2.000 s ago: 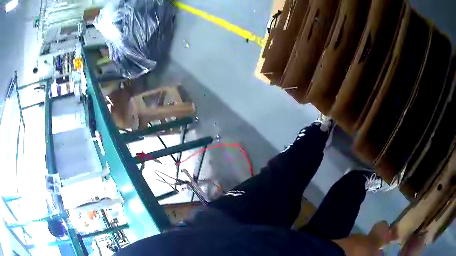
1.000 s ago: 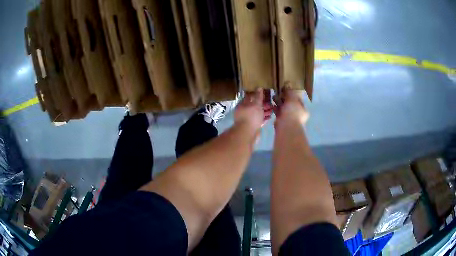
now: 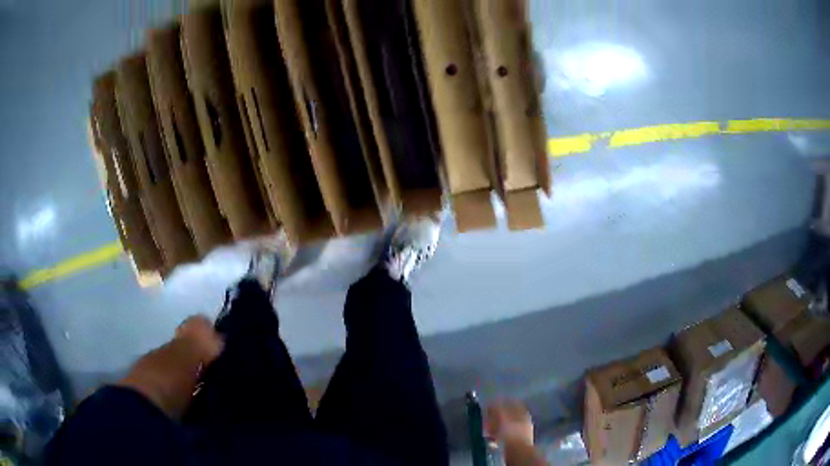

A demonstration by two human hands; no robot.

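Open cartons (image 3: 278, 136) stand on edge in a close row on the floor in front of me, their dark insides and slotted flaps facing up. At the right end of the row are two long narrow brown pieces (image 3: 452, 118), each with a round dark hole and a small flap sticking out at the near end. My left hand (image 3: 191, 350) is at the lower left, away from the cartons, blurred, its fingers curled. My right hand (image 3: 510, 423) is low at the bottom centre, blurred, away from the cartons. I see nothing clear in either hand.
Labelled brown cartons (image 3: 630, 382) stand at the lower right beside a green bench edge (image 3: 787, 414) and something blue. A green post (image 3: 475, 432) rises near my right hand. A yellow line (image 3: 664, 136) crosses the floor. Dark plastic lies at the left edge.
Both hands have let go of the two narrow pieces and moved back towards me, apart from each other. The near-end flaps of those pieces now stick outward.
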